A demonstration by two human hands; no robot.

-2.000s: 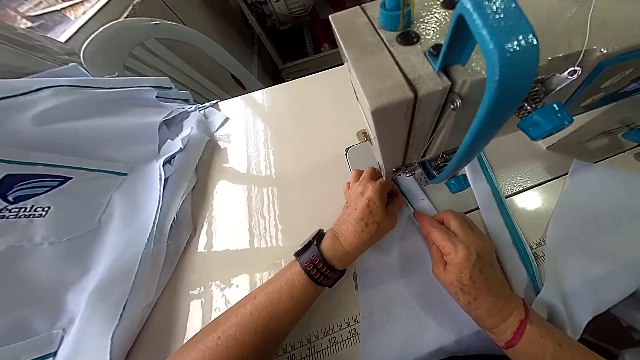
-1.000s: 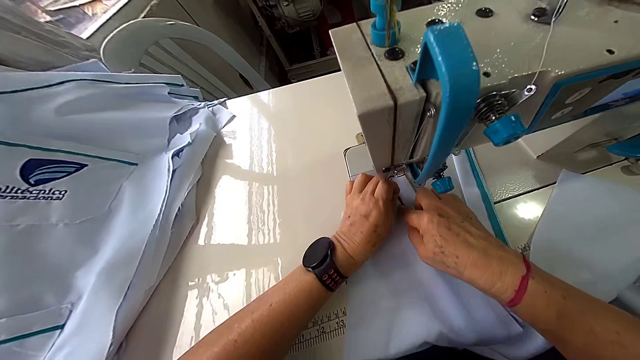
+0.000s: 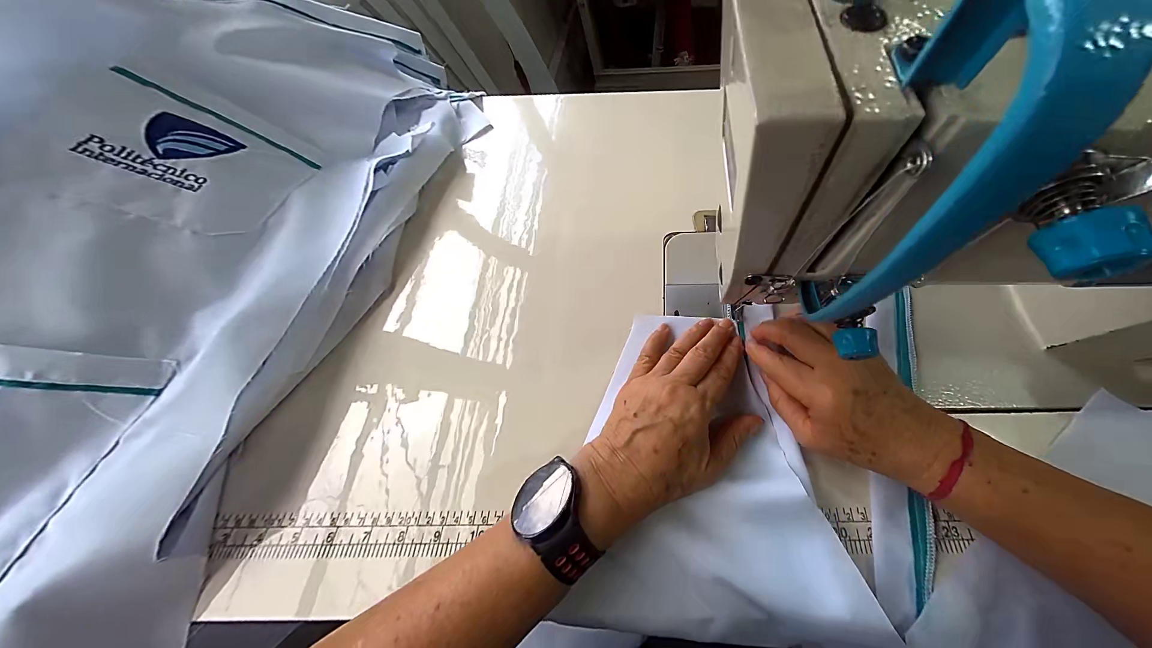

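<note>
A pale blue-white fabric piece [image 3: 720, 549] lies under the presser foot end of a sewing machine [image 3: 783, 144] with a blue finger guard. My left hand [image 3: 670, 418] rests flat on this fabric, fingers together, fingertips just in front of the needle area. Beside it, my right hand [image 3: 837, 396] pinches the fabric's edge between thumb and fingers, close to a short green strip at the foot. The needle itself is hidden. To the right of my right hand, a fabric strip with green trim [image 3: 920, 531] runs from behind the machine head toward the front edge.
Stacked pale garment pieces [image 3: 270, 297] with embroidered logo and green piping cover the left side. A printed ruler [image 3: 360, 535] runs along the table's front. More pale fabric [image 3: 1098, 459] lies at right. A white chair [image 3: 432, 40] stands behind the table.
My left hand has gone from bent fingers near the foot to lying flatter on the fabric. The fabric's top edge now shows left of the foot. The view has moved closer.
</note>
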